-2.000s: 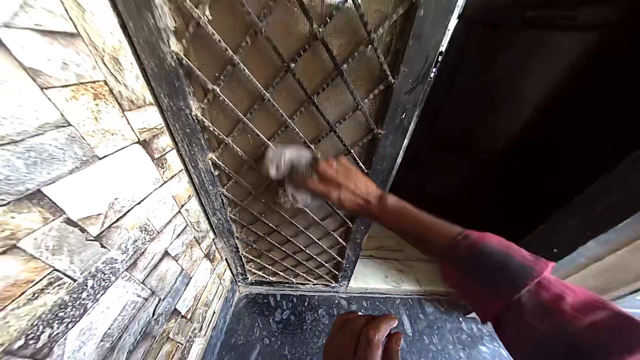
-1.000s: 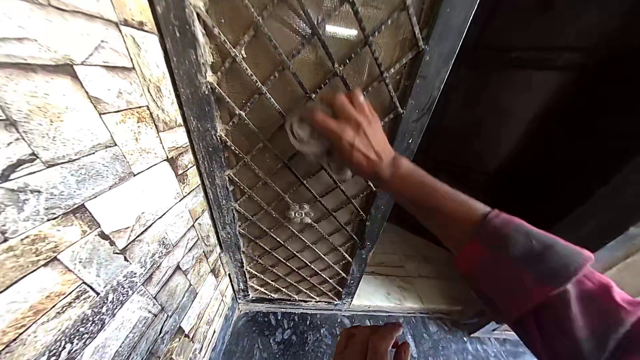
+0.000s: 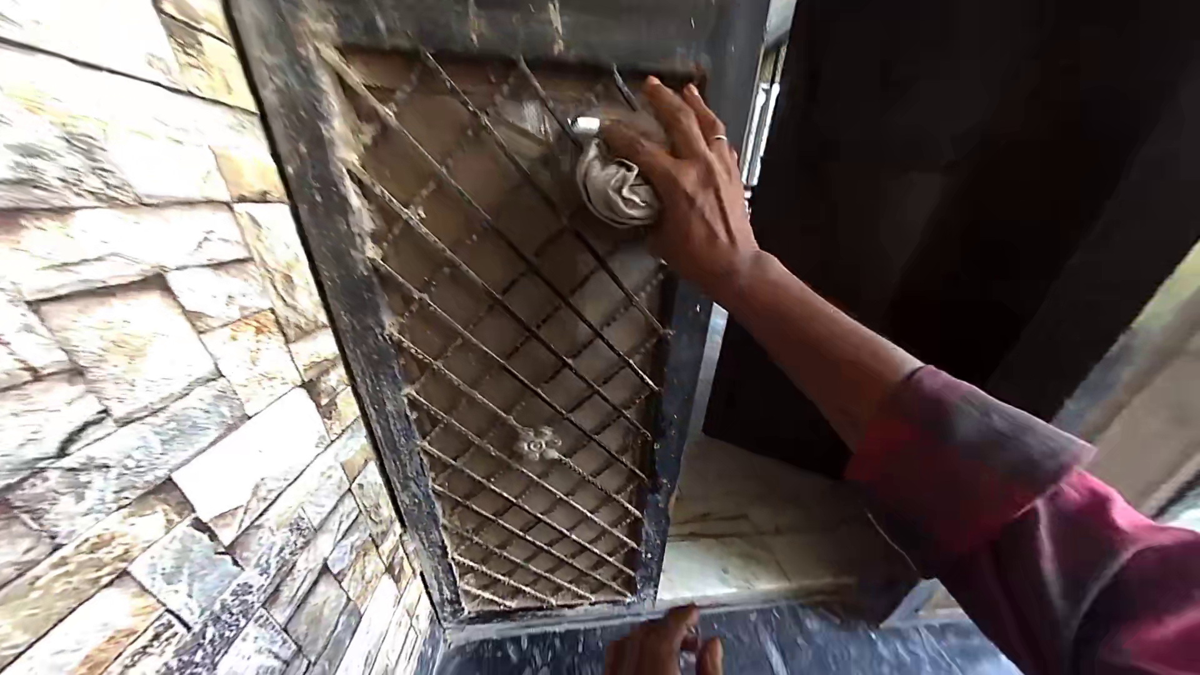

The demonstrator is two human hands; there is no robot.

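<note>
My right hand (image 3: pixel 698 192) presses a crumpled grey cloth (image 3: pixel 619 190) to the upper right of a metal lattice grille (image 3: pixel 525 347), its fingertips near the top of the opening. Twisted bars cross in diamonds over a dusty backing, and a flower-shaped metal ornament (image 3: pixel 539 442) sits on the lower part. A dark, scuffed door frame (image 3: pixel 361 375) surrounds the grille. My left hand (image 3: pixel 661 647) shows only in part at the bottom edge, below the door, its fingers curled; whether it holds anything cannot be seen.
A wall of rough stone cladding (image 3: pixel 122 347) stands close on the left. To the right of the door is a dark opening (image 3: pixel 919 187) with a marble sill (image 3: pixel 741 553) at its foot. A dark speckled stone floor (image 3: pixel 787 637) lies below.
My right hand has moved with the cloth from the middle of the grille up to its upper right part. The view has shifted, showing the frame's top bar. My left hand remains low.
</note>
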